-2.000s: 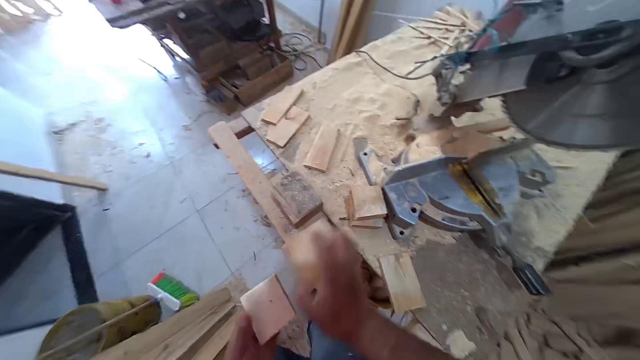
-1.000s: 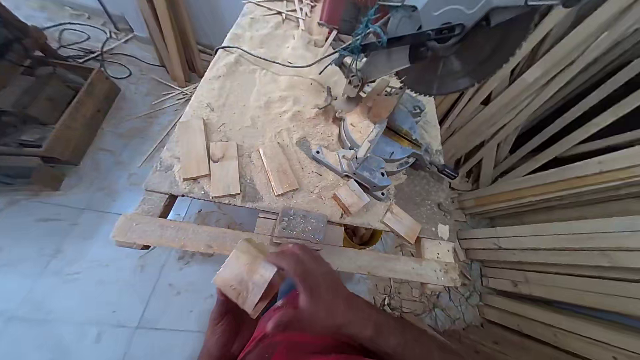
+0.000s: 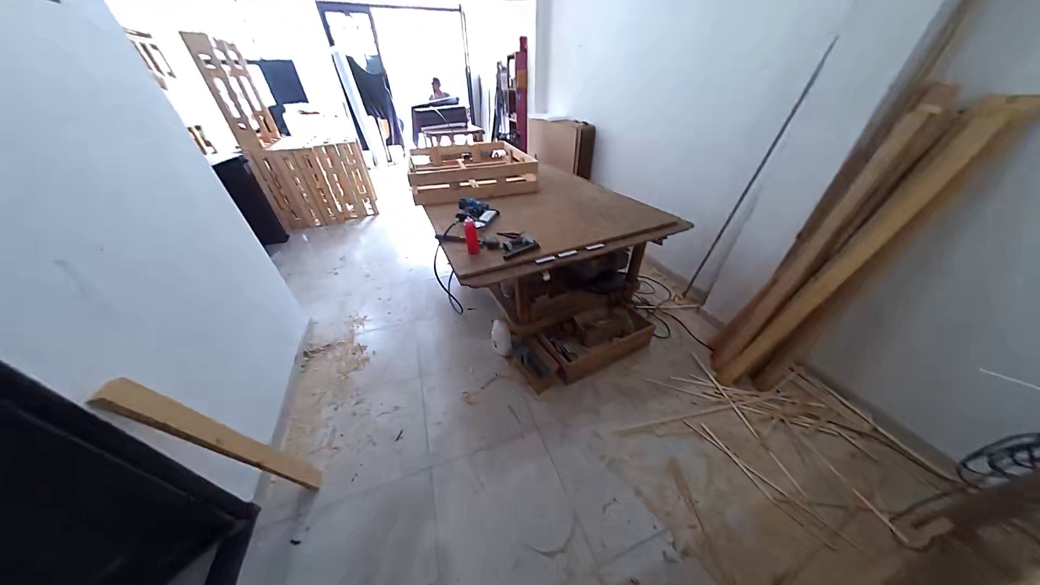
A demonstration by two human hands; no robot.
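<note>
Neither my left hand nor my right hand shows in the head view. Mid-view stands a wooden workbench (image 3: 569,207). On its near left part lie a red bottle (image 3: 471,236), a blue power tool (image 3: 474,207) with a cord, and a dark hand tool (image 3: 520,246). A slatted wooden crate (image 3: 475,180) rests on the bench's far left end. Below the top is an open wooden box (image 3: 601,349) with mixed pieces in it, and a white container (image 3: 500,338) stands beside it on the floor.
Thin wood strips (image 3: 756,406) litter the floor at right, near leaning boards (image 3: 861,236) and a coiled black cable (image 3: 1003,459). A single board (image 3: 211,435) leans at lower left. Slatted pallets (image 3: 317,185) stand far left. A person (image 3: 437,89) is in the distance.
The view has swung up and away from the saw bench to the room. My hands, which held a small wood block one second ago, have left the view.
</note>
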